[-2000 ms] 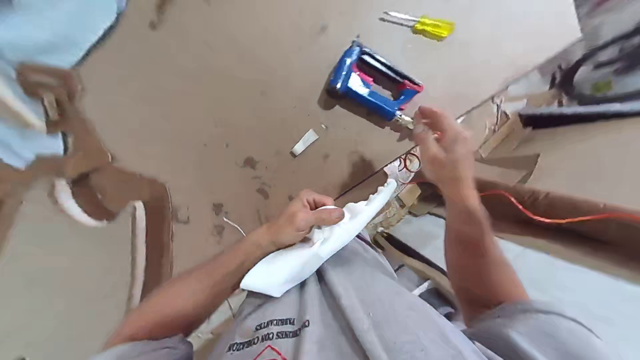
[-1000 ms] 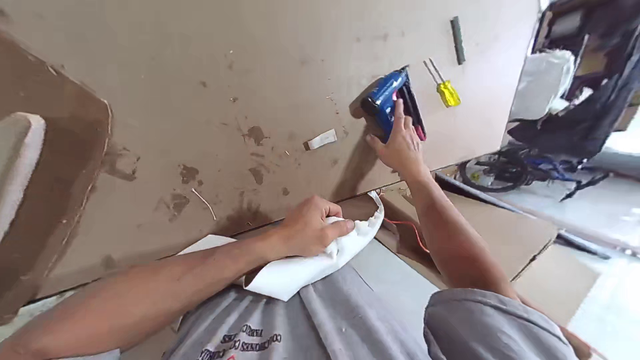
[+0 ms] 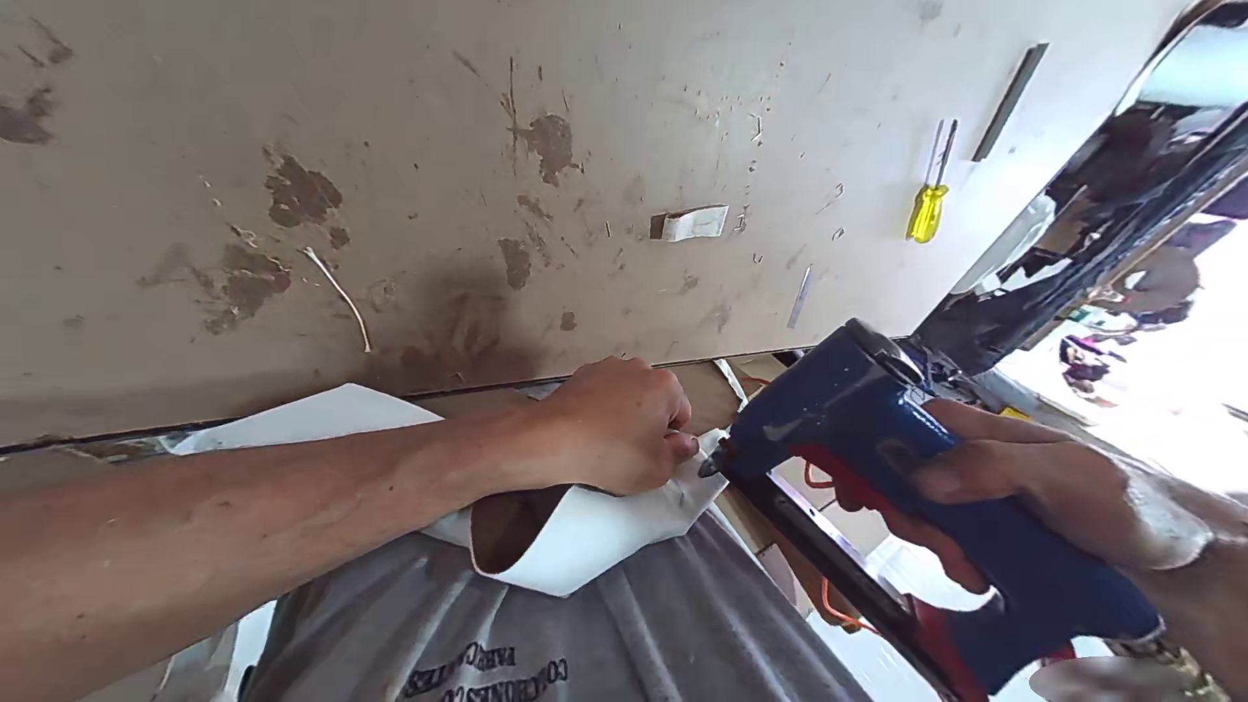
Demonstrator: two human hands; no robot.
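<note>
My left hand [image 3: 624, 424] is closed on a piece of white sheet material [image 3: 585, 541], bunched and curled over at the table's near edge, in front of my grey apron. In my right hand [image 3: 1033, 478] is a blue pneumatic staple gun [image 3: 877, 439] with a red trigger and a black magazine. Its nose sits at the right end of the white material, close beside my left thumb; whether it touches cannot be told. A hose fitting shows at the end of its handle.
On the stained tabletop [image 3: 439, 175] lie a yellow-handled screwdriver [image 3: 928, 210], a dark strip [image 3: 1011, 102], a small white scrap [image 3: 695, 222], a piece of cord [image 3: 338, 297] and several loose staples. Below the table edge, cardboard and an orange hose are partly visible.
The staple gun lay on the table, with my right hand on it one second ago; now it is lifted and held at the white material. My left hand keeps its hold. The view has shifted closer.
</note>
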